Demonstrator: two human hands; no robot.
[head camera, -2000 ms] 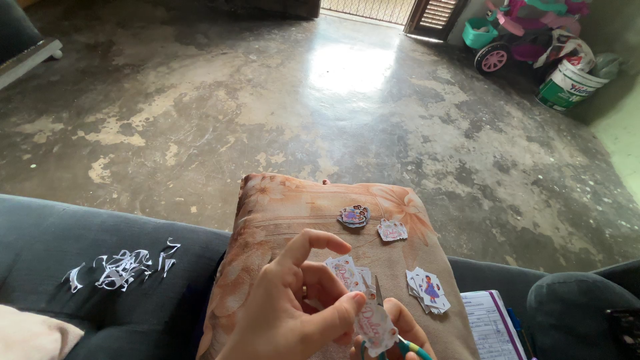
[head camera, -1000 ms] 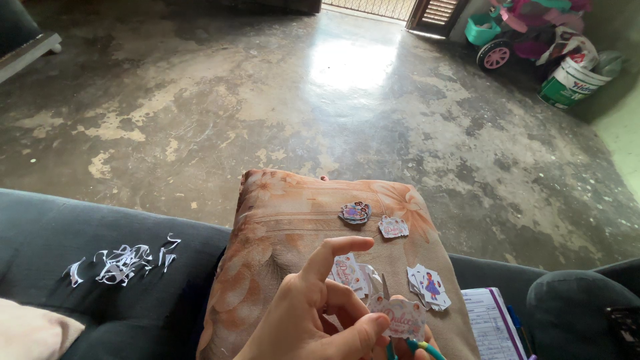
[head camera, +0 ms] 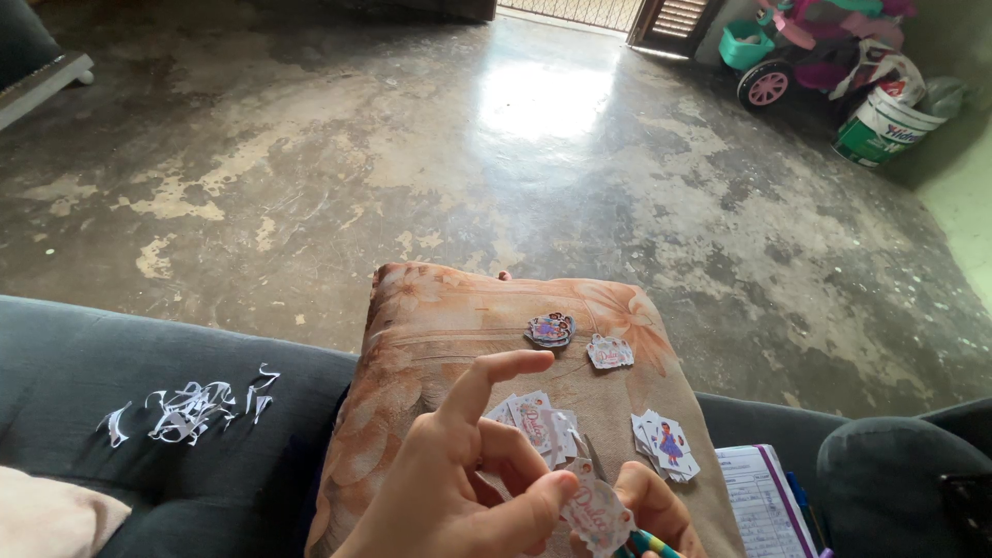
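Observation:
My left hand [head camera: 480,473] pinches a printed paper cutout [head camera: 595,508] between thumb and fingers, its index finger raised. On the right, my right hand [head camera: 659,508] holds scissors [head camera: 647,542] with teal and yellow handles; their blades [head camera: 595,457] rise behind the cutout's upper edge. Under both hands lies a floral cushion [head camera: 480,302]. It bears a pile of printed paper pieces [head camera: 531,418] partly behind my left hand, a stack of cut figures [head camera: 551,329], a stack of cut lettered pieces [head camera: 610,352] and, at the right, a stack of figure pieces [head camera: 666,446].
Curled paper scraps [head camera: 192,411] lie on the dark sofa [head camera: 232,333] at left. A notebook [head camera: 767,496] with writing and pens [head camera: 806,504] lie right of the cushion. Beyond, on the worn floor [head camera: 349,178], stand a bucket [head camera: 887,128] and a pink-wheeled toy vehicle [head camera: 775,81].
The cutout held in my left hand has turned and tilted between the frames. The scissors remain in my right hand; the stacks on the cushion stay in place.

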